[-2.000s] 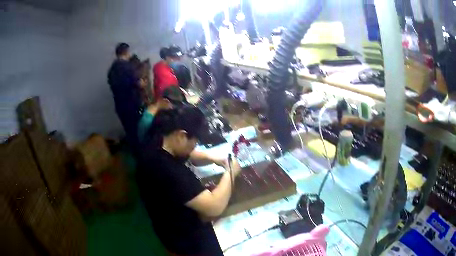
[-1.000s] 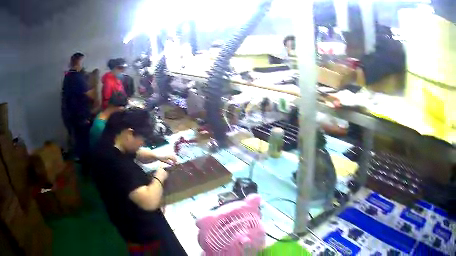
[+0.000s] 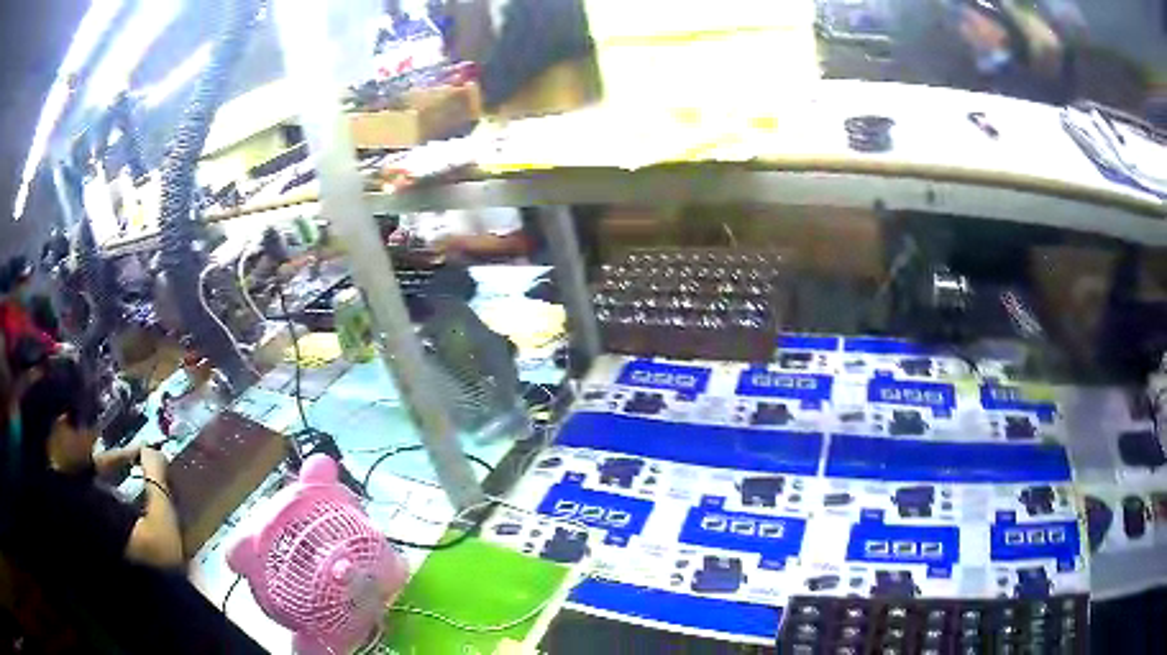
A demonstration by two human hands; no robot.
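Note:
Neither of my hands is in the picture. Printed carton sheets (image 3: 691,441), white with blue bands and black product pictures, cover the bench in front of me. A dark partitioned parts tray (image 3: 941,627) with small shiny parts in its cells is cut off by the bottom edge. Another dark tray of shiny parts (image 3: 685,301) stands behind the sheets, under the shelf.
A pink fan (image 3: 320,557) stands beside a green mat (image 3: 480,595) at the left. A metal post (image 3: 371,269) rises left of the sheets. A raised shelf (image 3: 717,183) crosses behind. A person in black (image 3: 77,537) works over a brown box (image 3: 224,473) at far left.
The view has swung right. The neighbouring worker and pink fan have shifted left in the picture, and the printed sheets now fill the middle, with the near tray showing at the bottom.

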